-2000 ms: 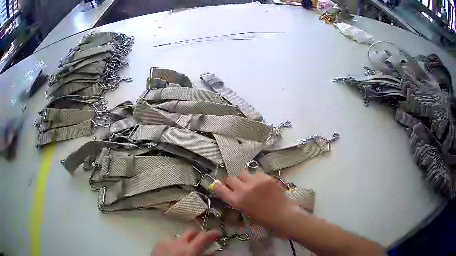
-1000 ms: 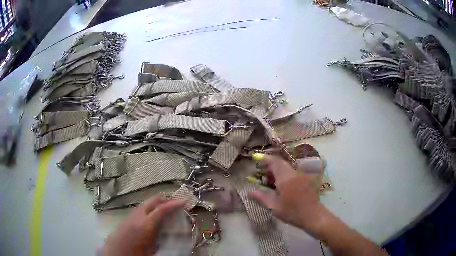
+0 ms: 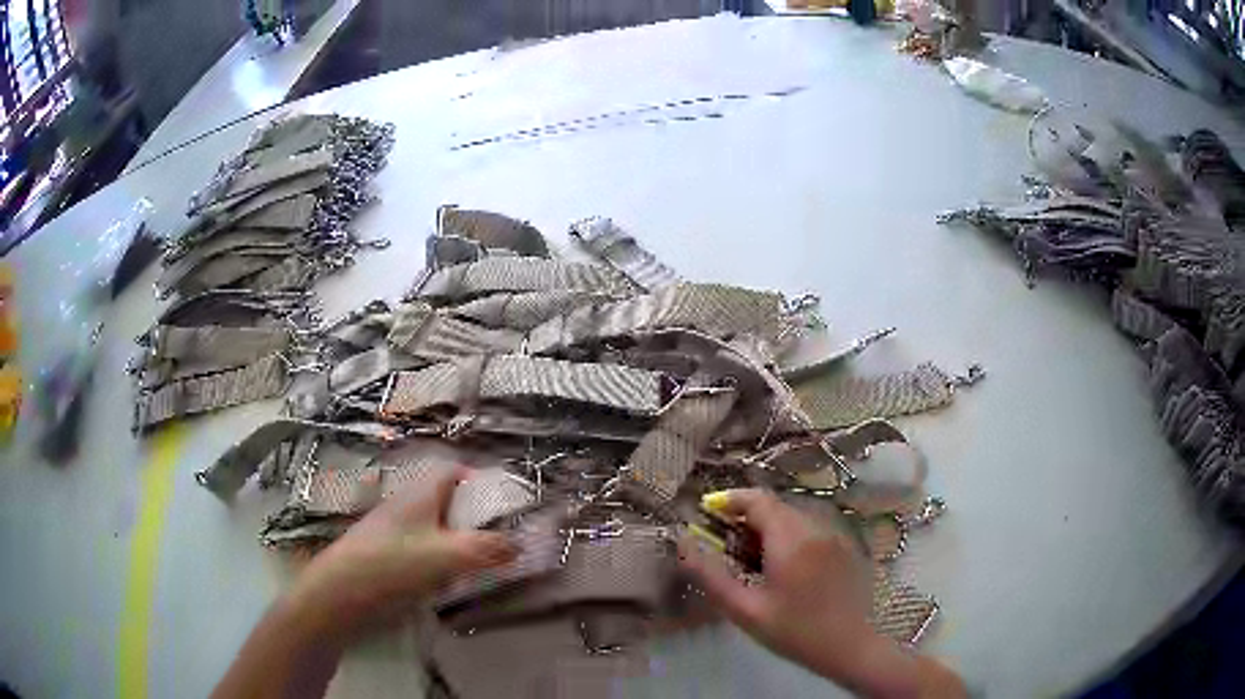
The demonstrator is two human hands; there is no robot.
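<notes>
A loose heap of grey-beige webbing straps (image 3: 560,385) with silver metal ends lies in front of me. My left hand (image 3: 410,546) is at the heap's near left side, closed on a webbing strap (image 3: 512,567), which is blurred. My right hand (image 3: 785,574) is at the near right side of the heap, with the thread snips (image 3: 724,526) in its fingers; their yellow part shows and the blades are hard to make out. More straps lie below and between my hands.
A neat row of straps (image 3: 260,212) lies at the left, metal ends facing right. A darker strap pile (image 3: 1174,287) lies at the right table edge near a pale hoop (image 3: 1058,134). A yellow tape line (image 3: 148,560) runs down the left. Yellow-orange pieces (image 3: 8,355) show at the far left.
My left hand has come up from the bottom edge onto a strap. My right hand has moved right with the snips. Straps in the heap's middle have shifted, and the view has moved slightly.
</notes>
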